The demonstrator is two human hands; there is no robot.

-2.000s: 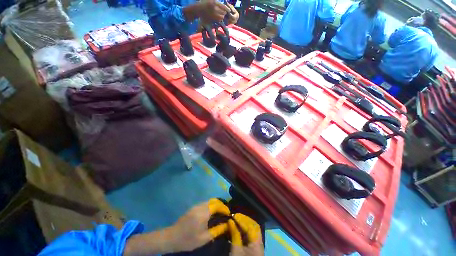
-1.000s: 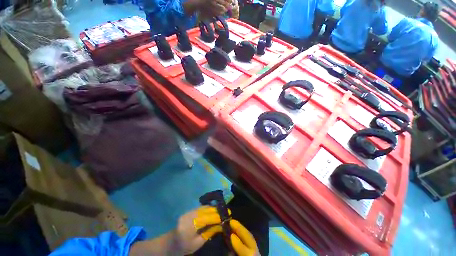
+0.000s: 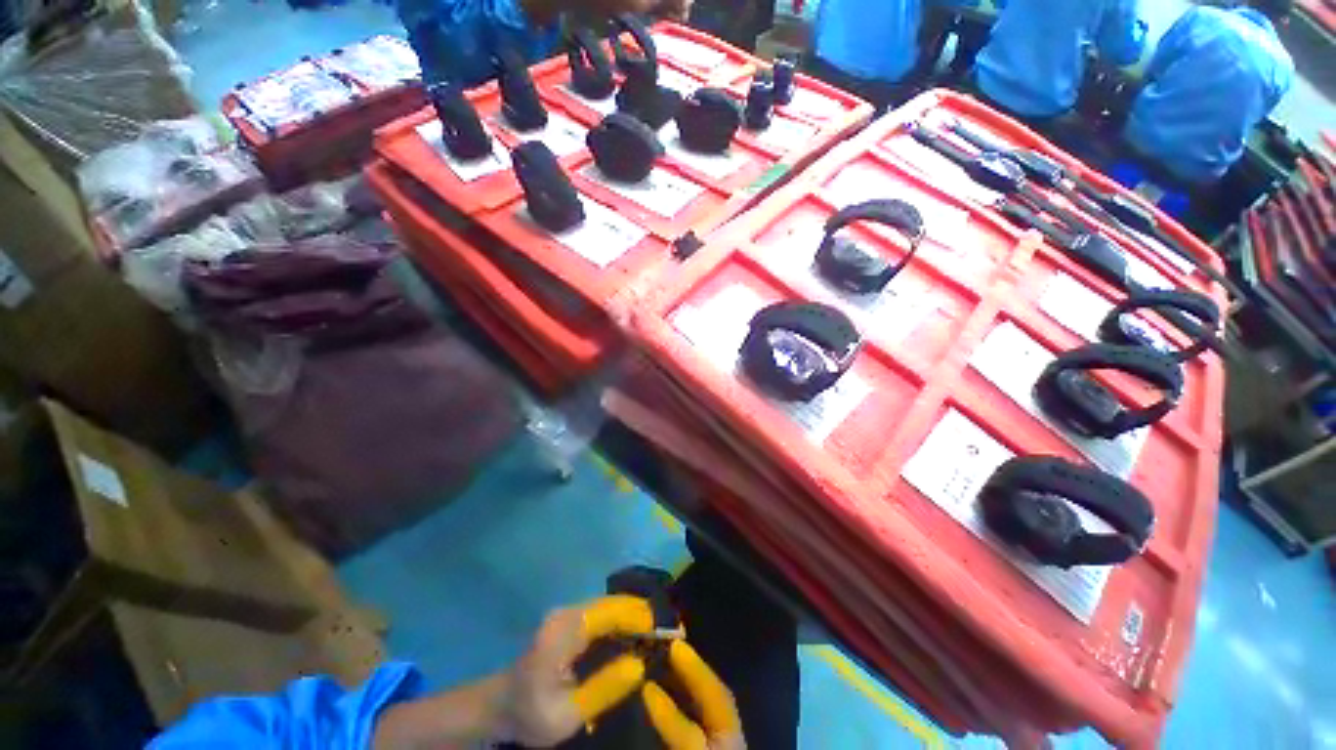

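My left hand (image 3: 583, 677), with yellow-orange finger cots, holds a black watch (image 3: 640, 583) low in the picture, over my dark lap. My right hand (image 3: 695, 700) is cut off by the bottom edge; its yellow-covered fingers meet the strap close to the left fingertips. A small shiny piece shows between the fingers, and most of the watch is hidden by them. Closed watches stand as rings in the near red tray (image 3: 938, 384), one of them at its front corner (image 3: 1067, 510). Long open watches (image 3: 1011, 183) lie flat at its back.
A second stacked red tray (image 3: 586, 271) with upright black watches stands at the upper left. Cardboard cartons (image 3: 176, 542) are at the lower left, beside a maroon cloth (image 3: 366, 418) and plastic wrap. Workers in blue smocks (image 3: 1209, 88) are at the back.
The watch strap, stretched out above my fingers one second ago, now shows less, and my fingers are closer together around it. The view has shifted, with the trays higher in the picture.
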